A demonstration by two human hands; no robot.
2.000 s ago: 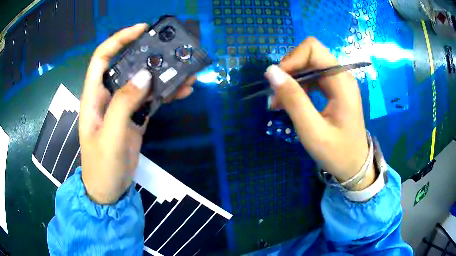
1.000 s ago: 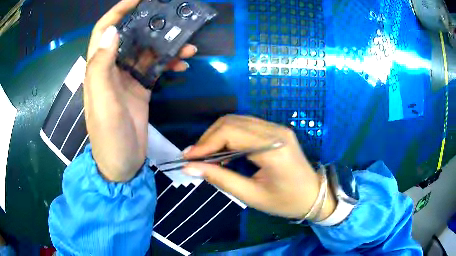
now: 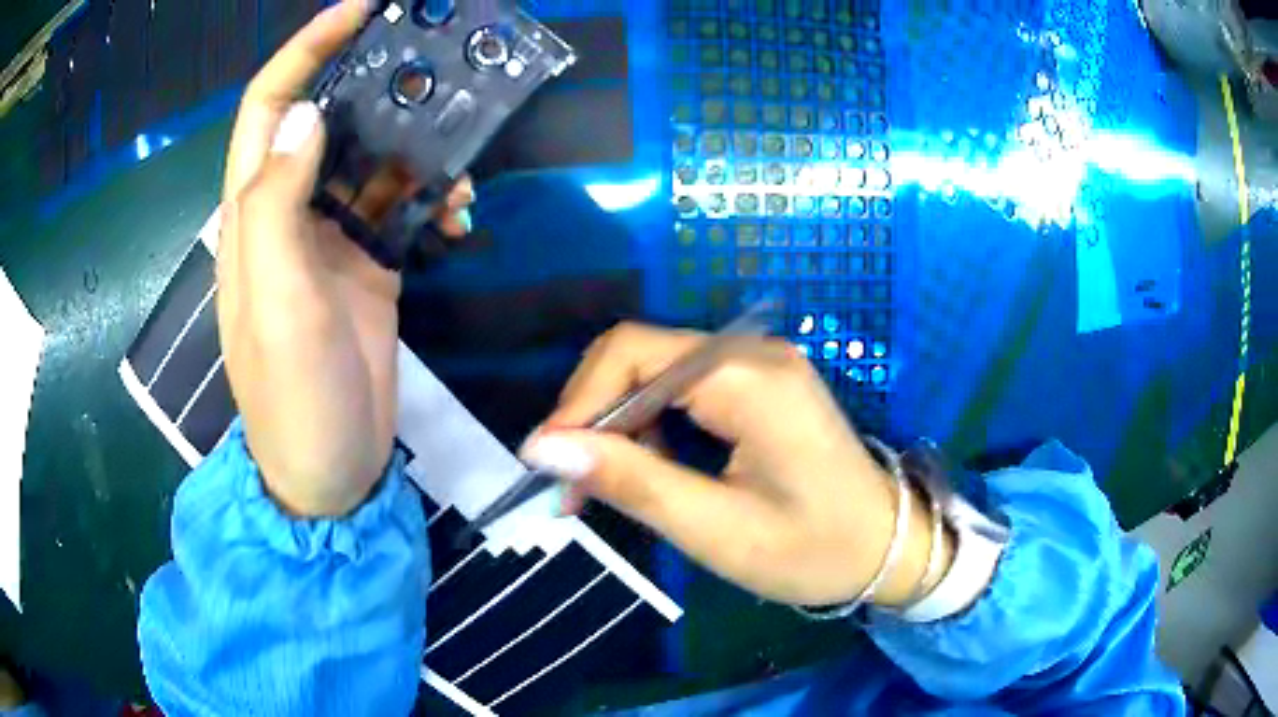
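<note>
My left hand [image 3: 315,280] holds the black plastic housing [image 3: 435,105] at the upper left, tilted, its round lens openings facing up; the top edge of the picture cuts it off. My right hand [image 3: 743,469] grips the slim tweezers [image 3: 652,399] near the centre. The tweezer tips point down and left onto the white-backed strip sheet [image 3: 456,434], at the upper end of its black strips. Whether the tips hold a strip I cannot tell. My left hand and sleeve hide part of this sheet.
Blue film with a grid of small dark rings [image 3: 785,154] lies right of centre. An emptied blue ring liner [image 3: 1009,126] lies further right under strong glare. Long black strips [image 3: 210,70] lie at the upper left. White paper [image 3: 17,420] shows at the far left. Yellow tape [image 3: 1239,280] edges the right side.
My right hand has moved from above the ring grid down and left to the strip sheet, where the tweezers now point more steeply down. My left hand has lifted the housing towards the top edge.
</note>
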